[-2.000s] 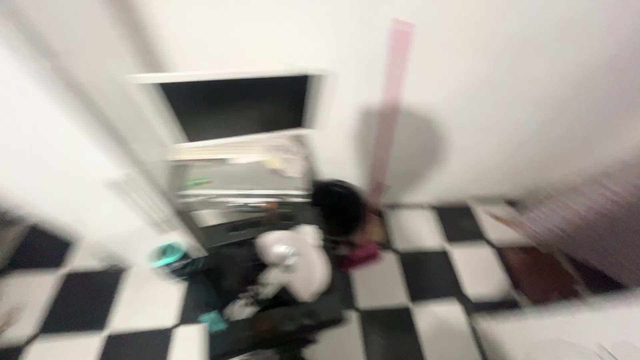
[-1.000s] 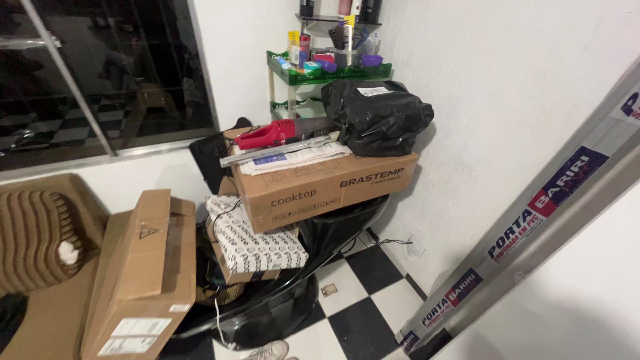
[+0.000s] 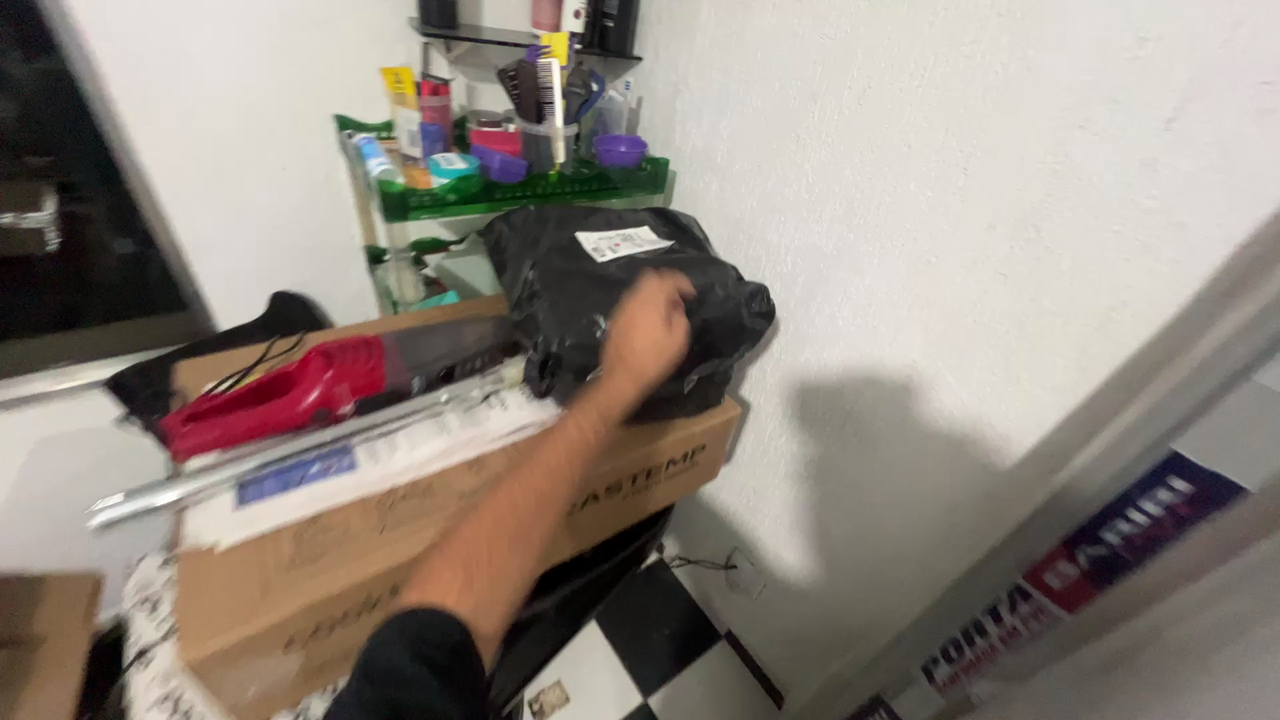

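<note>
My left hand (image 3: 648,335), in a black sleeve, reaches from the bottom over a black plastic bag (image 3: 560,285) that bears a white label. Its fingers look curled at the bag's front; blur hides whether they grip the plastic. The bag lies on the right end of a long Brastemp cooktop cardboard box (image 3: 360,545). Left of the bag, a red and dark handheld vacuum cleaner (image 3: 340,375) lies on the box, beside metal rails (image 3: 260,455) and a white printed packet (image 3: 400,475). My right hand is out of view.
Behind the box stands a green-edged shelf (image 3: 520,195) with combs, tubs and bottles. A textured white wall (image 3: 930,200) rises at the right, with a wrapped door-frame profile (image 3: 1060,560) leaning in front. Another cardboard box (image 3: 45,640) is at the lower left. Cables lie on the checkered floor.
My left hand has come into view and now is at the black bag, where no hand shows one second ago. The view has moved closer to the box.
</note>
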